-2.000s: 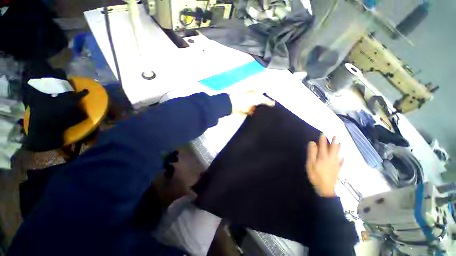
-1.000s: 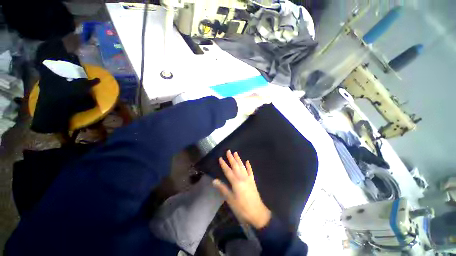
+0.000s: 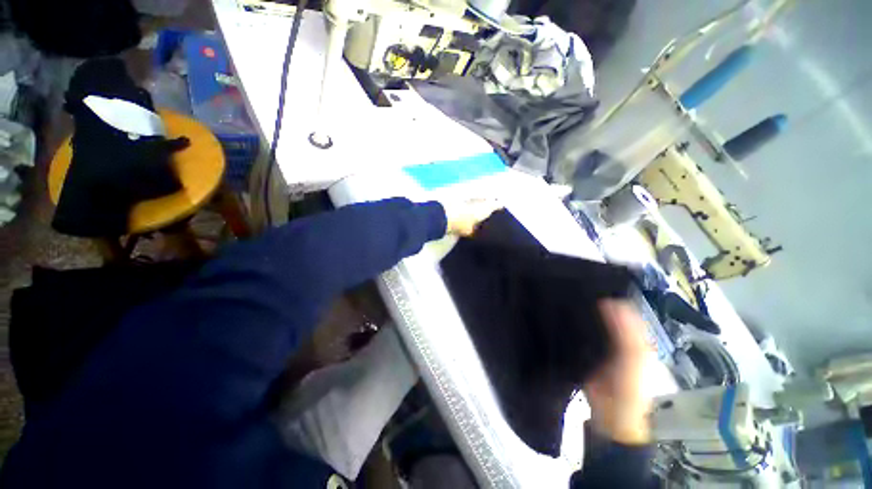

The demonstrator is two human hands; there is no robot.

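The black fabric piece (image 3: 535,320) lies on the white machine table (image 3: 435,320), its lower part bunched and its far right corner raised near my right hand. My left hand (image 3: 466,218) holds its upper left corner near the blue tape strip (image 3: 454,171). My right hand (image 3: 621,368) is blurred at the fabric's right edge; whether its fingers grip the cloth cannot be told. The white sewing machine with a blue stripe (image 3: 729,420) stands at the lower right, partly behind my right hand.
An edge ruler (image 3: 442,368) runs along the table's front edge. A neighbouring machine (image 3: 406,48) and grey cloth pile (image 3: 535,91) are at the top. Another cream machine (image 3: 712,215) stands beyond the table. An orange-yellow stool (image 3: 196,172) with black cloth is at the left.
My right hand has moved from the fabric's near left part to its right side. The fabric's near left edge has shifted right, uncovering the ruler. My left hand stays at the upper corner.
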